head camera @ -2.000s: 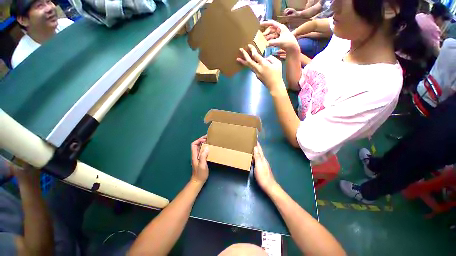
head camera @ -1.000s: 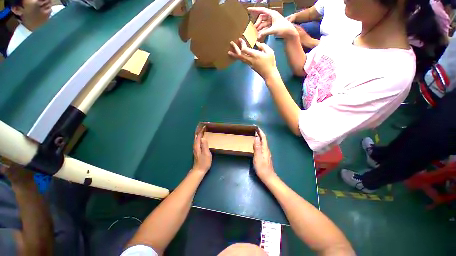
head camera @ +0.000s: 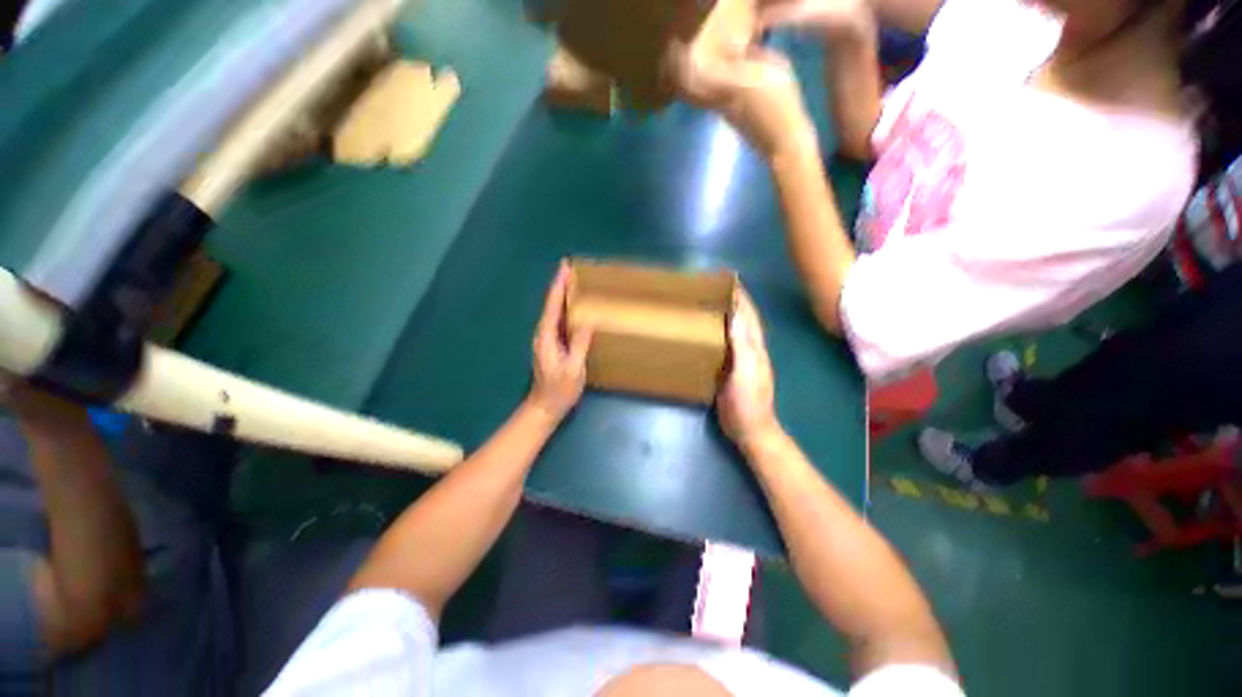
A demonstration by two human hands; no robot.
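A small brown carton [head camera: 657,357] stands on the dark green bench in front of me, with its inside showing between the front and back walls. My left hand [head camera: 560,351] grips its left end, thumb at the front. My right hand [head camera: 745,372] is pressed along its right end. No raised lid flap shows above the back wall. A smartphone [head camera: 723,594] with a pale pink-white screen lies below the bench edge, near my lap.
A cream pipe frame [head camera: 300,425] with a black joint crosses the left side. A brown cardboard piece [head camera: 395,115] lies at the upper left. A neighbour in a pink shirt [head camera: 1015,225] handles cardboard [head camera: 620,34]. Red stools stand right.
The lid flap that stood up behind the carton no longer shows. The carton and both hands appear higher in the picture. The view has shifted, and the neighbour's cardboard is partly out of frame.
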